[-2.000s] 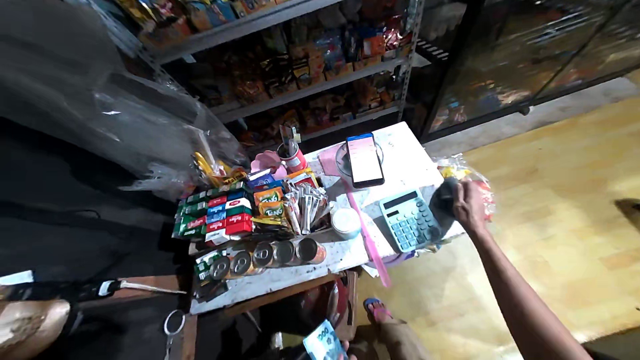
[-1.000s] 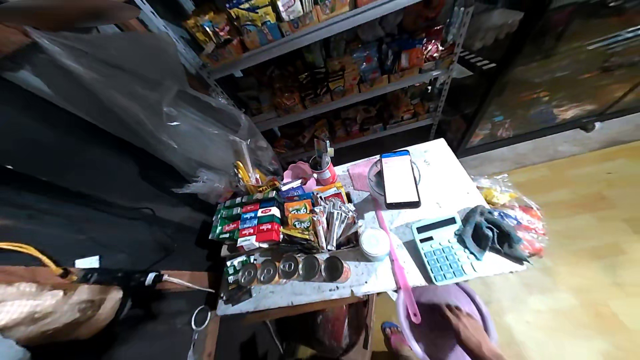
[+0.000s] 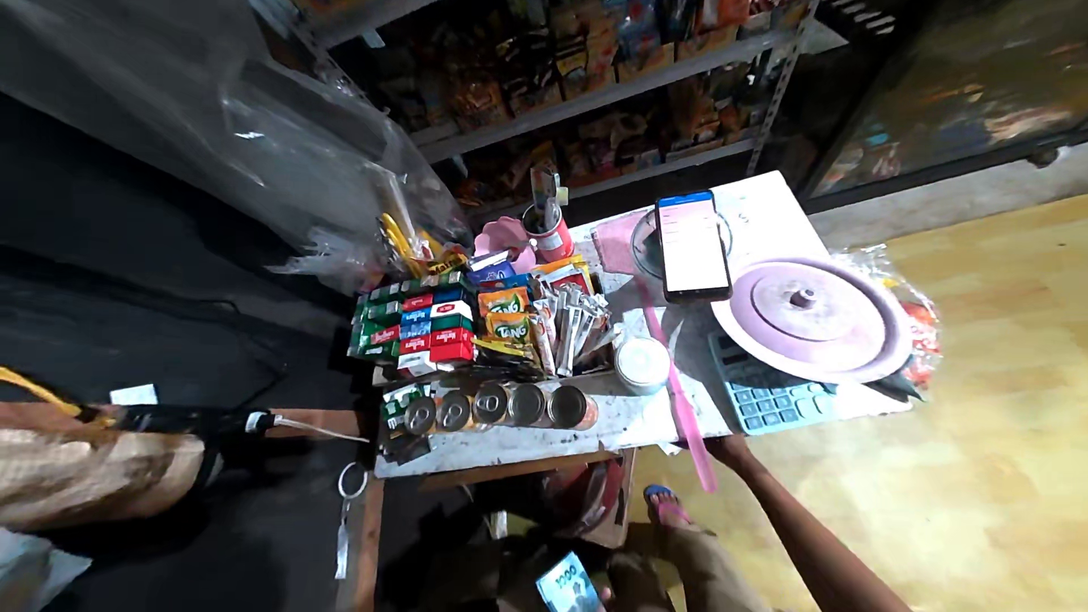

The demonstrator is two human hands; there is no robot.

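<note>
My left hand shows only as fingertips at the bottom edge, holding a blue banknote. My right hand reaches to the table's front edge, its fingers hidden under the tabletop, beside a long pink plastic strip. A round pinkish-purple plastic lid with a central knob lies over part of a light blue calculator. Behind them a smartphone with a lit screen rests on a glass bowl. A white-lidded jar stands left of the strip.
On the white table are cigarette packs, drink sachets, several cans and a red tin with banknotes. Stocked shelves stand behind. A plastic bag is at the right edge; keys or a ring hang at left.
The purple lid now lies over the calculator and the dark cloth seen beside it earlier. My right hand, over a purple basin a second ago, is at the table's front edge, and the basin is out of sight.
</note>
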